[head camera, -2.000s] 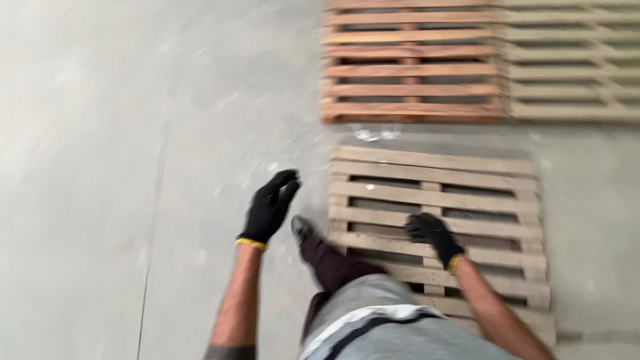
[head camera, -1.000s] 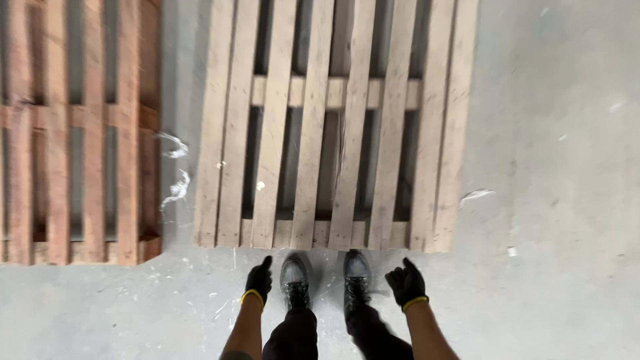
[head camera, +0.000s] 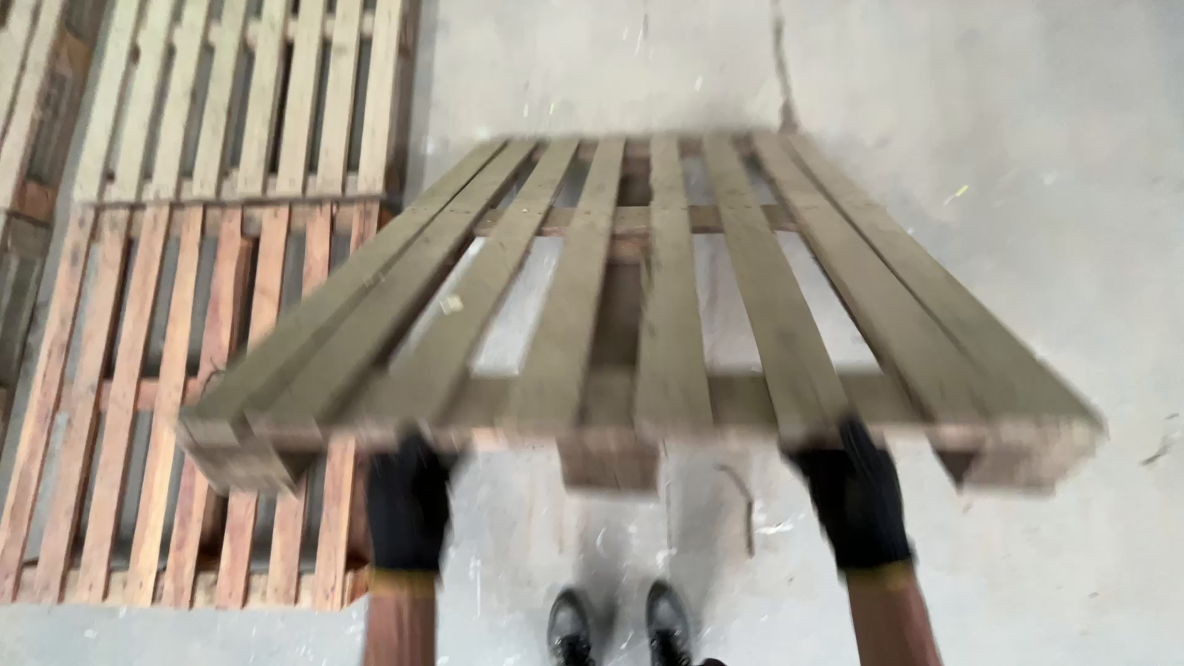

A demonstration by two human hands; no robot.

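A weathered wooden pallet (head camera: 671, 333) is tilted, its near end raised off the concrete floor and its far end farther away and lower. In a black glove with a yellow cuff, my left hand (head camera: 410, 504) grips the near end left of the middle block. My right hand (head camera: 856, 495), gloved the same way, grips that end right of the middle block. The fingers of both hands are partly hidden by the pallet's edge boards, and motion blurs the view.
A reddish wooden pallet (head camera: 155, 398) lies on the floor at the left, with a paler pallet (head camera: 222, 102) beyond it. More pallets show at the far left edge. My two shoes (head camera: 668, 618) stand on the floor below the raised end.
The near end of the weathered pallet has come up off the floor, and both hands, empty one second ago, now hold it. The view has shifted.
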